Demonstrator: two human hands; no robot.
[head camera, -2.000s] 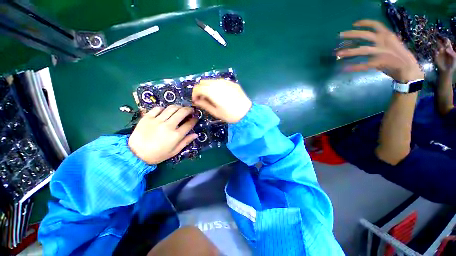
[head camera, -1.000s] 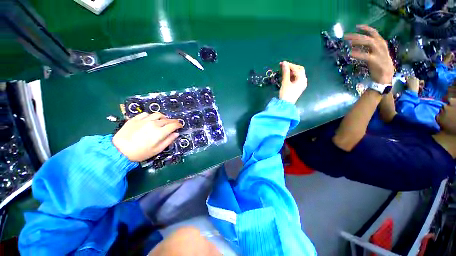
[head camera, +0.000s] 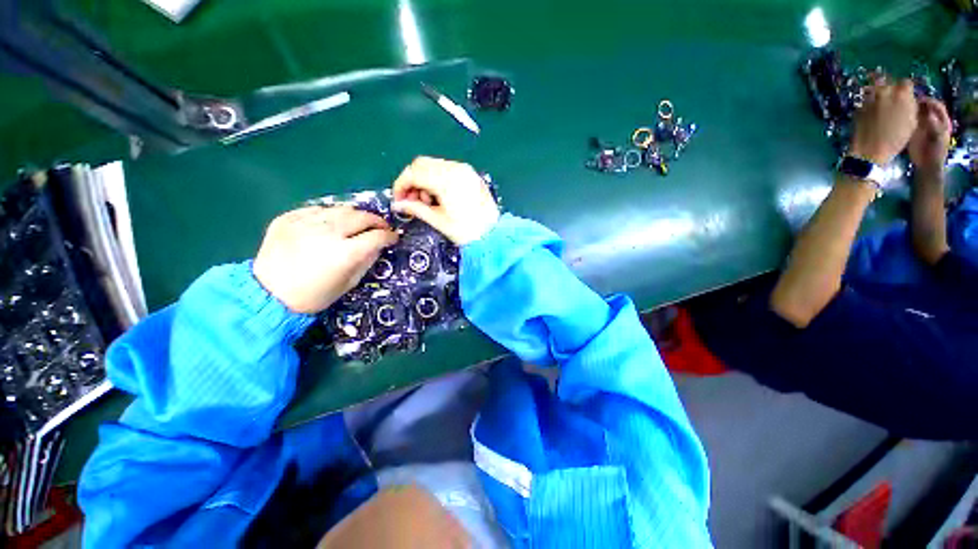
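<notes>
The shiny pocket tray (head camera: 413, 290) lies on the green mat in front of me, with dark ring parts (head camera: 419, 261) in several pockets. My left hand (head camera: 327, 252) rests over its upper left part, fingertips at a pocket. My right hand (head camera: 450, 199) is over its far edge, thumb and fingers pinched close to my left fingertips. What the fingers hold, if anything, is too small and hidden to tell. A small loose parts pile (head camera: 647, 148) with pale and gold rings lies on the mat to the right.
Tweezers (head camera: 287, 117) lie by the metal stand (head camera: 91, 75). A short white tool (head camera: 449, 108) lies beside a single dark part (head camera: 491, 92). Tray stacks (head camera: 48, 311) are at left. At right, a neighbour's hands (head camera: 888, 120) work at a dark parts heap (head camera: 828, 94).
My right hand has moved from the loose parts pile back left to the tray, beside my left hand. My left hand has shifted towards the tray's far side. The neighbour's raised hand is now lowered to the heap.
</notes>
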